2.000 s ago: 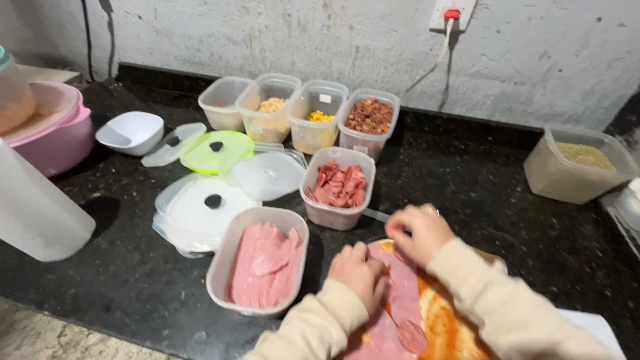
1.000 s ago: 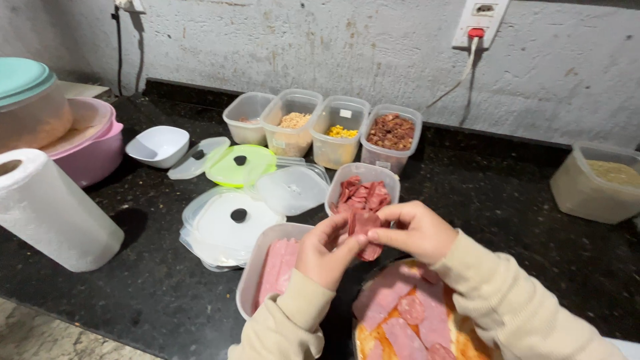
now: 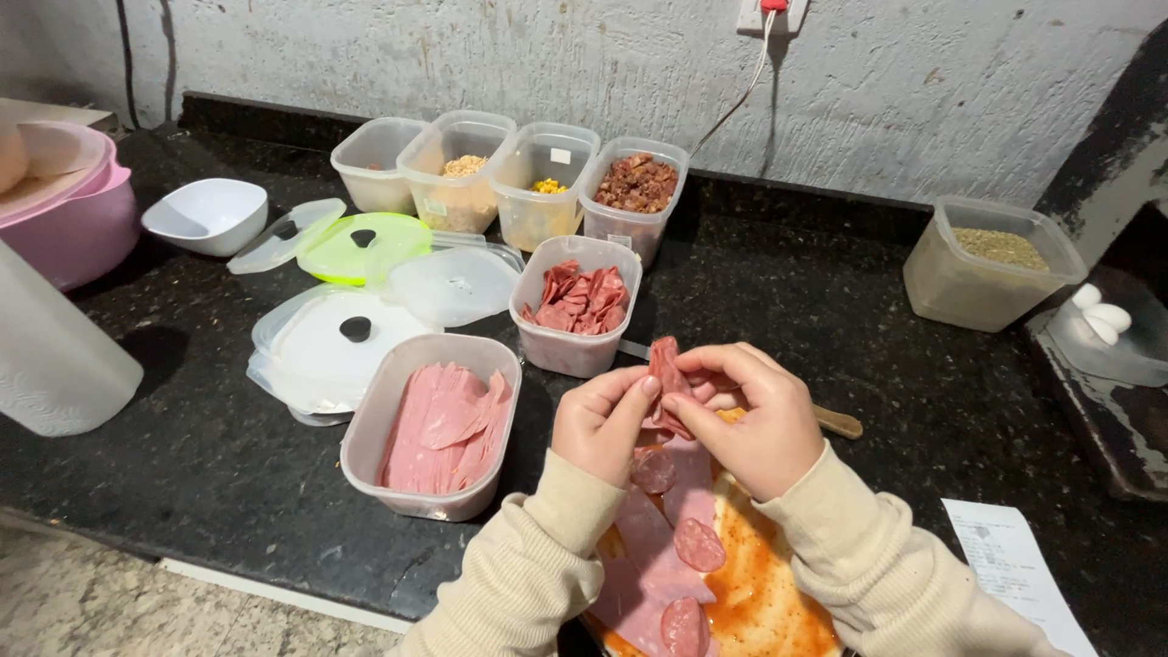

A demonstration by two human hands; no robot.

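Observation:
My left hand (image 3: pixel 604 424) and my right hand (image 3: pixel 753 415) pinch sliced sausage (image 3: pixel 669 388) between their fingertips, above the far edge of a pizza base (image 3: pixel 757 584) spread with red sauce. Ham slices (image 3: pixel 639 566) cover the base's left part, with several round sausage slices (image 3: pixel 698 545) on and around them. Just beyond my left hand is a plastic tub of sliced sausage (image 3: pixel 577 306). Left of that hand sits a tub of pink ham slices (image 3: pixel 443 429). A knife or spatula, its wooden handle (image 3: pixel 838 422) showing, lies partly hidden behind my hands.
Tubs of chopped meat (image 3: pixel 636 187), yellow corn (image 3: pixel 547 192) and shredded food (image 3: pixel 465 169) line the wall. Lids (image 3: pixel 315 342), a white bowl (image 3: pixel 205 214), a pink container (image 3: pixel 82 210) and a paper roll (image 3: pixel 59 351) are left. Right are a herb tub (image 3: pixel 990 265), eggs (image 3: pixel 1106 319) and printed paper (image 3: pixel 1013 570).
Both hands were over the pizza base, then at the sausage tub. Now they have moved back toward the base with sausage slices in their fingertips.

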